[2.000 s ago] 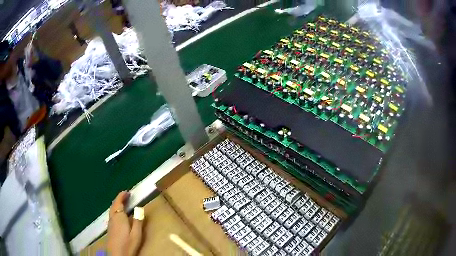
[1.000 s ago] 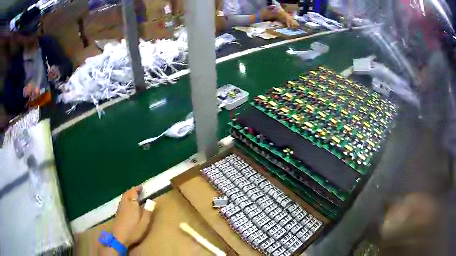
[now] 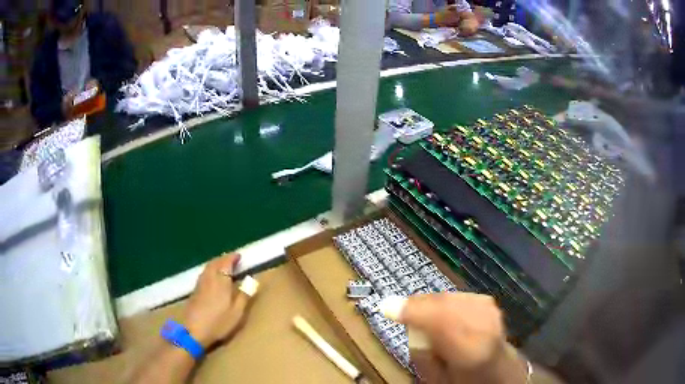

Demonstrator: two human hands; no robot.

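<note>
My left hand [image 3: 215, 304], with a blue wristband and a cream finger cot, rests over the brown work surface near the conveyor edge, fingers apart and holding nothing. My right hand [image 3: 458, 330], with a pale finger cot, is over the component carton [image 3: 319, 281] and hides part of its block rows; whether it holds anything cannot be seen. One small block component [image 3: 360, 289] lies apart beside the rows of silver-white blocks [image 3: 390, 251]. The pen-like hand tool [image 3: 327, 348] lies left of the carton.
PCB stacks [image 3: 533, 180] with a dark separator sheet [image 3: 488, 202] stand behind the carton. A grey post [image 3: 356, 112] rises beside the green conveyor [image 3: 203, 210], which bears a white housing shell [image 3: 406, 125] and a bagged cord [image 3: 308, 166]. White cords [image 3: 218, 71] and other workers are beyond.
My right hand has come in from the right, over the block rows. The view has shifted, so the carton and stacks appear further right. My left hand keeps its pose.
</note>
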